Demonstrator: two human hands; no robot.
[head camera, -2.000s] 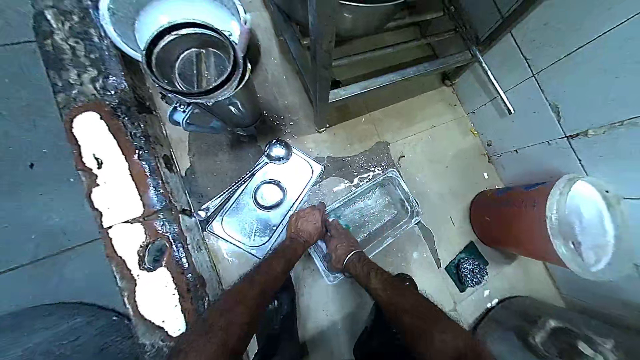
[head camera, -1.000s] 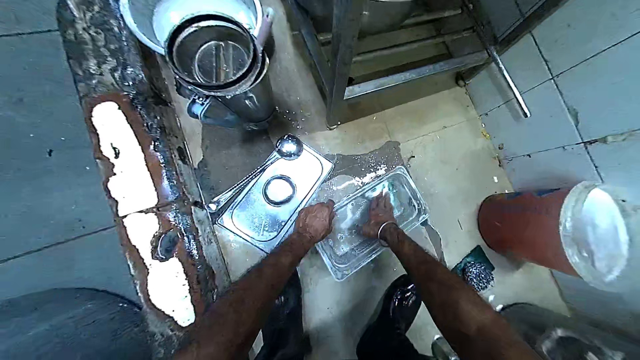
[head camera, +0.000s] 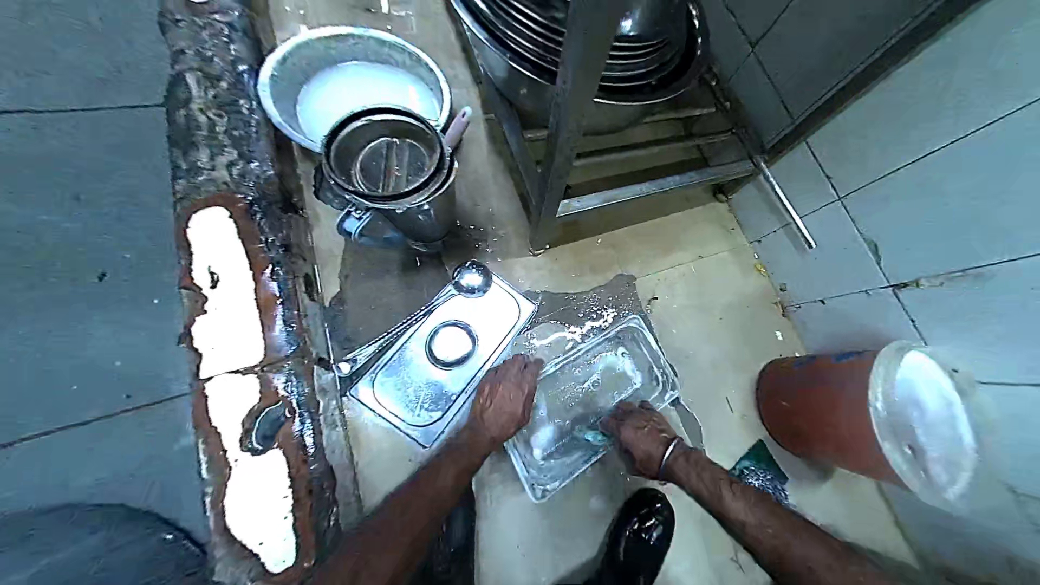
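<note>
A wet, clear rectangular tray or lid (head camera: 597, 390) lies on the floor before me. My left hand (head camera: 505, 398) rests at its left edge, fingers together on the rim. My right hand (head camera: 642, 439), with a metal bangle at the wrist, presses a green scrubbing pad (head camera: 595, 437) onto the tray's surface near its lower right side. Just left of my left hand lies a rectangular steel lid (head camera: 414, 390) with a round central recess or knob. A steel ladle (head camera: 472, 279) lies along the lid's upper left edge, bowl at the top.
A basin of whitish liquid (head camera: 366, 89) and nested steel vessels (head camera: 390, 162) stand upper left. A metal rack (head camera: 561, 146) holds large steel bowls (head camera: 626, 73). A reddish-brown bucket (head camera: 829, 406) is at right, near a dark scouring pad (head camera: 760, 471). A raised, worn ledge (head camera: 236, 292) runs along the left.
My right hand has moved down the tray toward its lower right side. My left hand stays at the left edge. The hands were close together two seconds ago.
</note>
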